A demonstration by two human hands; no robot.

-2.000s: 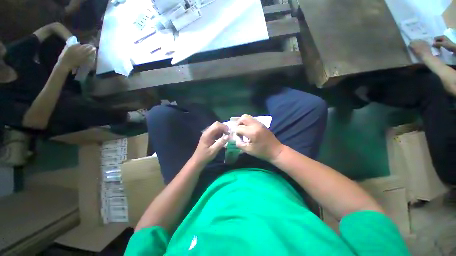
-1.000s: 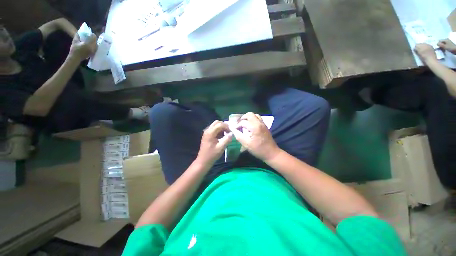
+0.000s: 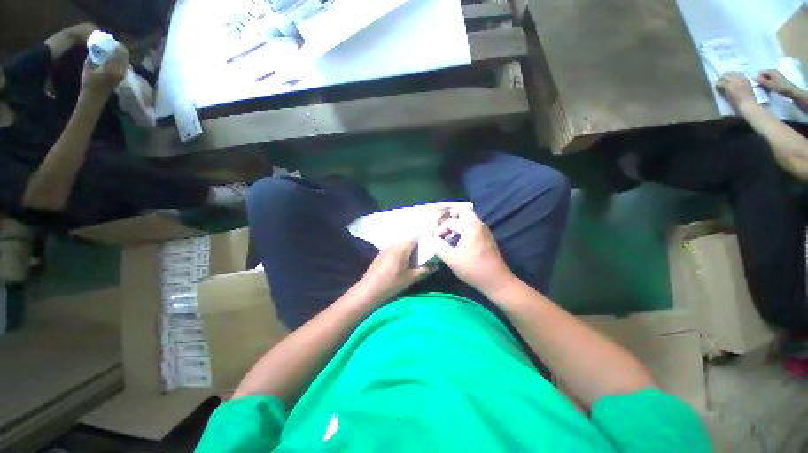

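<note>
A small white folding carton (image 3: 396,224) is held above my lap, between my knees. It stretches from my left knee to my right hand. My left hand (image 3: 396,268) is at its near lower side, with the fingers closed around a white part. My right hand (image 3: 471,248) pinches its right end, where a short white flap shows between the two hands. The fingers partly hide this end, and the print cannot be read.
A low table with a white cover sheet (image 3: 372,66) and printed cards stands ahead. An open brown shipping carton (image 3: 142,310) with printed boxes is at left. A brown wooden block (image 3: 629,80) stands right of the table. People sit at both sides, and brown cartons lie at right.
The white piece now extends far to the left of my hands, over my left knee's inner side. My left hand has moved lower and right. The person at left has raised a hand with a white item.
</note>
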